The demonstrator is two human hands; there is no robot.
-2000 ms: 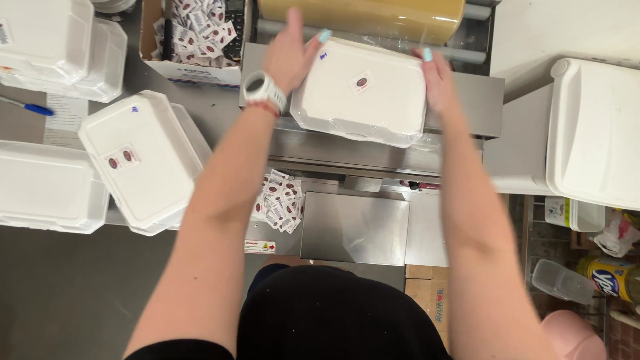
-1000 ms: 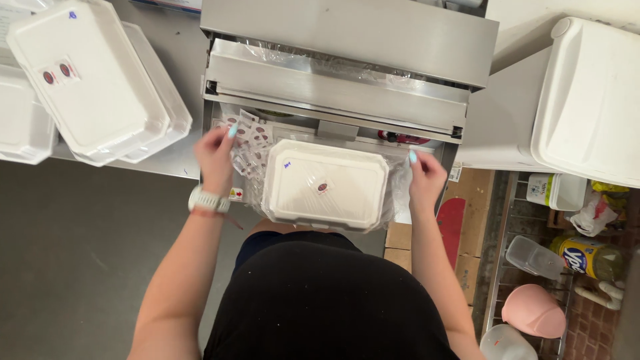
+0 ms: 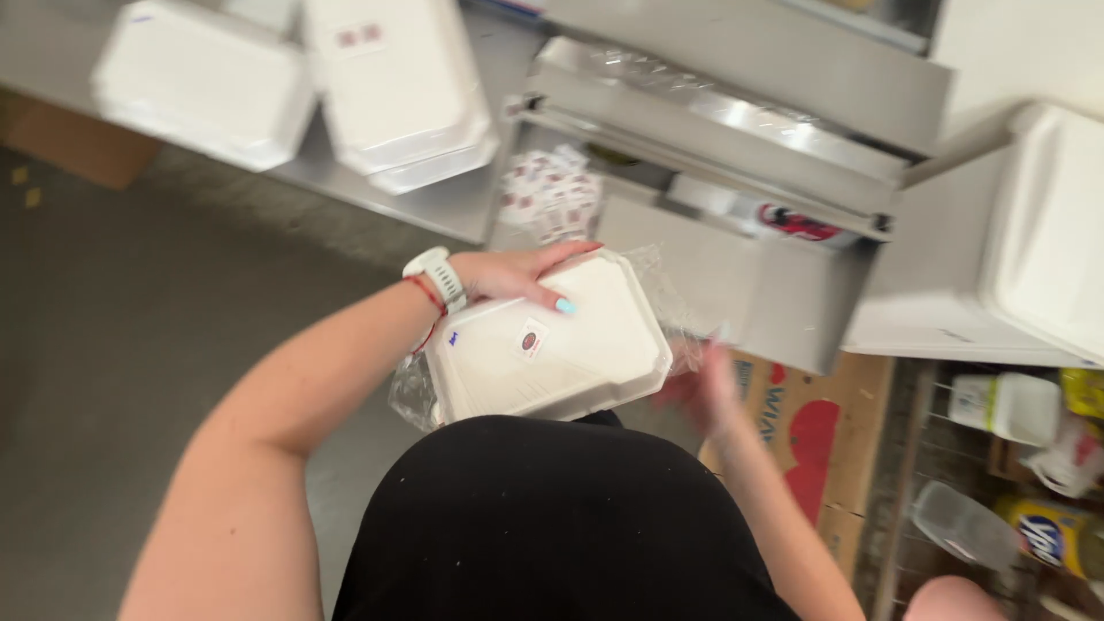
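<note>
A white lidded takeaway container (image 3: pixel 552 349), with a round-logo sticker and a small blue pen mark, is held tilted against the front of my body. Clear plastic film (image 3: pixel 668 297) sticks out crumpled past its right and left ends. My left hand (image 3: pixel 522 274) grips its upper left edge, thumb on the lid. At the right end, my right hand (image 3: pixel 703 384) is blurred beside the loose film; whether it pinches the film is unclear. Beyond them a steel wrapping machine's drawer (image 3: pixel 690 250) is open, with loose stickers (image 3: pixel 552 194) at its left side.
White containers stand at the upper left, one singly (image 3: pixel 203 82) and others stacked (image 3: pixel 397 86), on a steel counter (image 3: pixel 423 203). A large white bin (image 3: pixel 1048 233) is at the right. Below it, a wire shelf (image 3: pixel 901 483) holds plastic tubs. A cardboard box (image 3: pixel 832 448) lies below the drawer.
The container has moved from the machine's top down over the drawer, and then toward my body, now turned at an angle. My left hand has come onto its lid. The view has swung.
</note>
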